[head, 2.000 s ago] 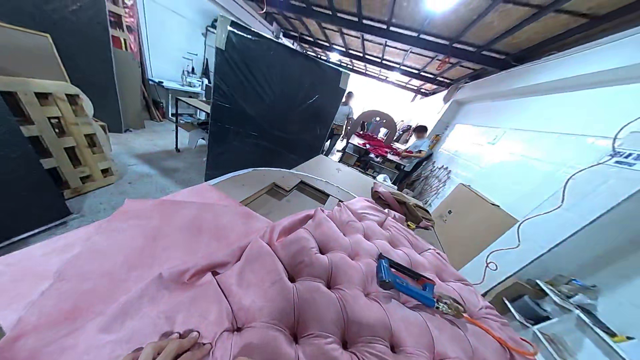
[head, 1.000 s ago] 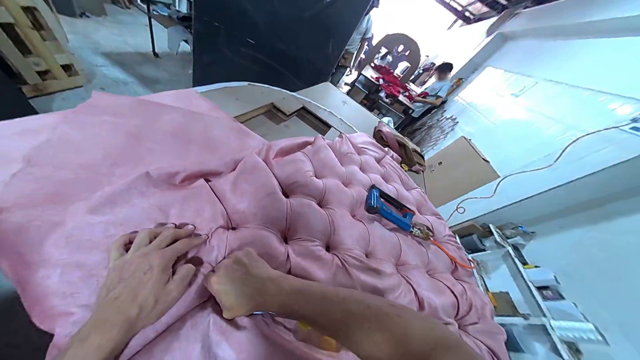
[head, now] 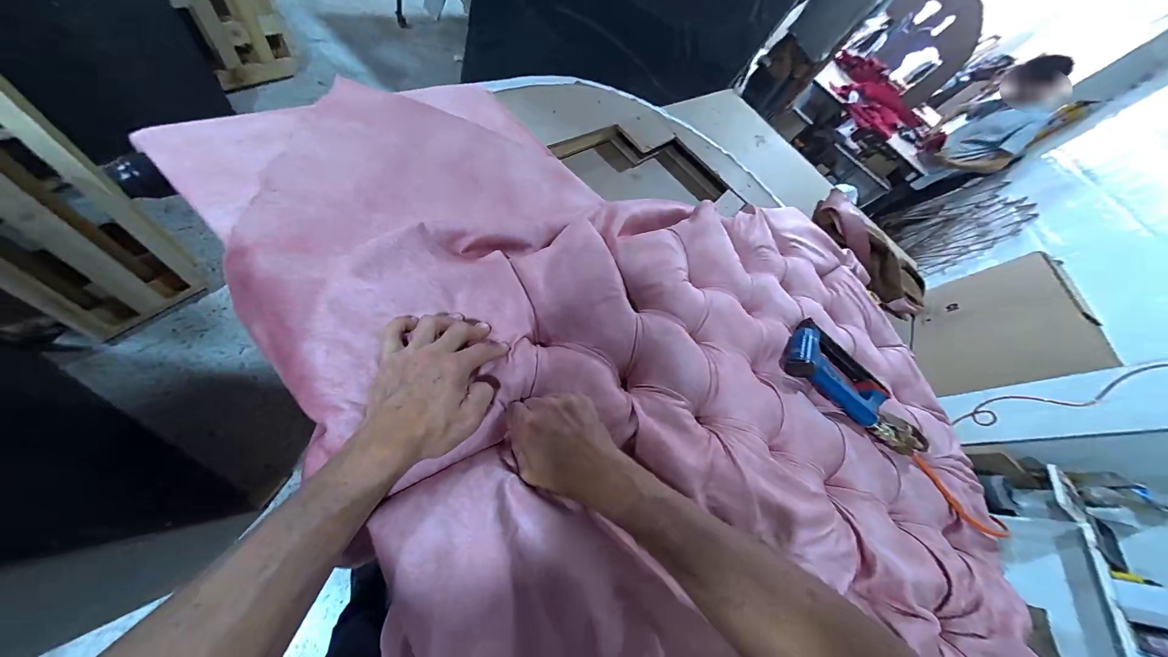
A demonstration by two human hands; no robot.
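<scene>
Pink velvety fabric [head: 347,210] lies over a panel, smooth and loose at the left, gathered into deep-buttoned tufts [head: 671,356] at the centre and right. My left hand [head: 433,379] presses on it with bent, spread fingers beside a tuft fold. Close to its right, my right hand [head: 557,443] is closed on a gathered fold of the fabric; its fingertips are hidden. A blue pneumatic staple gun [head: 839,379] with an orange hose [head: 958,506] rests on the tufts, right of both hands.
A pale board with a curved edge [head: 547,100] lies beyond the fabric. Wooden frames [head: 82,228] stand at left. A person [head: 995,128] is at a table with red fabric [head: 876,96], far back right. A cardboard sheet [head: 1013,328] and shelves [head: 1049,557] are at right.
Two seconds ago only fingers showed at the bottom edge; since then both hands have come onto the fabric. The right hand stays closed at the fold. The view has tilted down.
</scene>
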